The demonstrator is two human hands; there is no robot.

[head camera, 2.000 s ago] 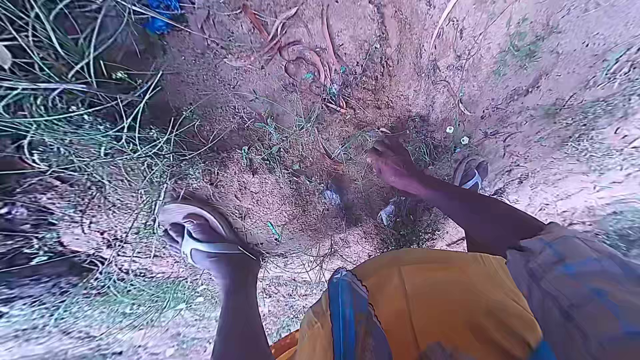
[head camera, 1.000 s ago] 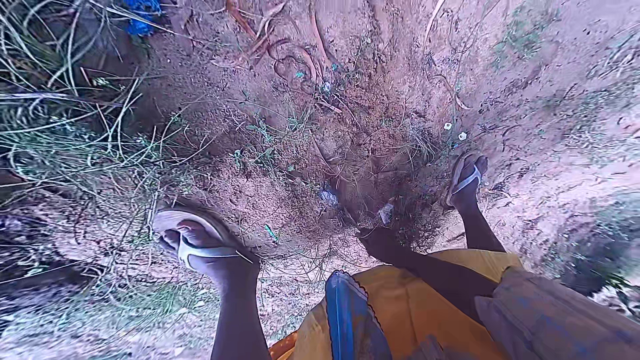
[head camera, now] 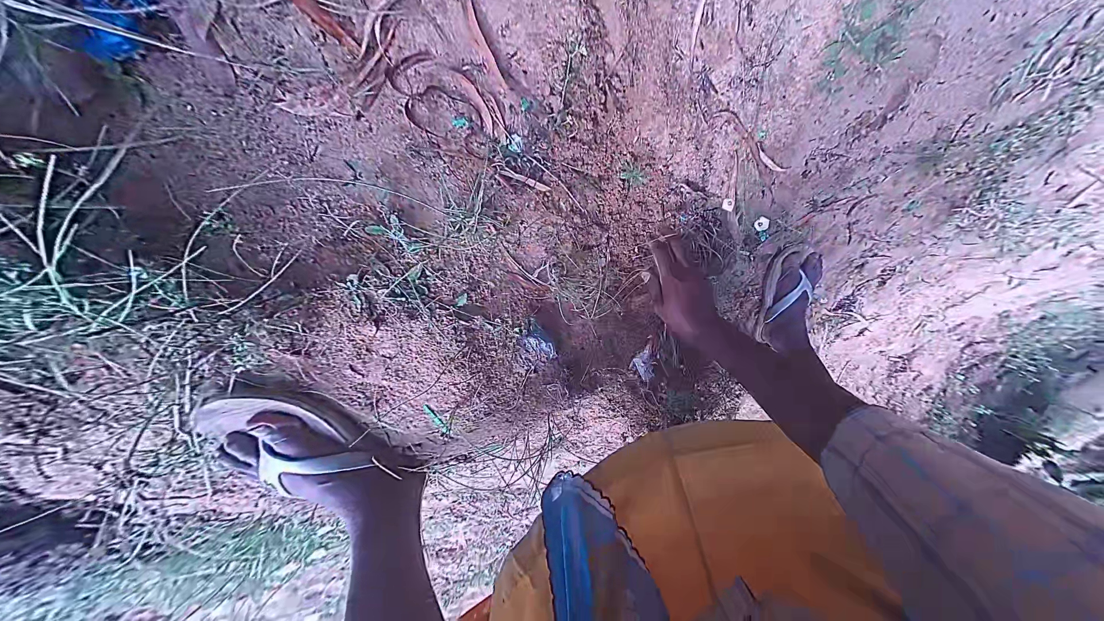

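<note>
My right hand reaches down at the dirt, right of the middle, with its fingers bent toward a tuft of dry grass. Whether anything lies between the fingers cannot be told. Below and left of it is a shallow dark hollow in the soil, with a pale crumpled scrap at its left and another pale scrap at its lower right. My left hand is not in view. Orange cloth and a blue strip of cloth cover my lap.
My sandaled feet stand at the left and right. Tangled dry grass and twigs spread along the left side. Curled brown strips lie at the top, and a blue object sits in the top left corner.
From close to the orange cloth one second ago, my right hand has moved outward over the ground, beyond the dark hollow. My feet stay planted.
</note>
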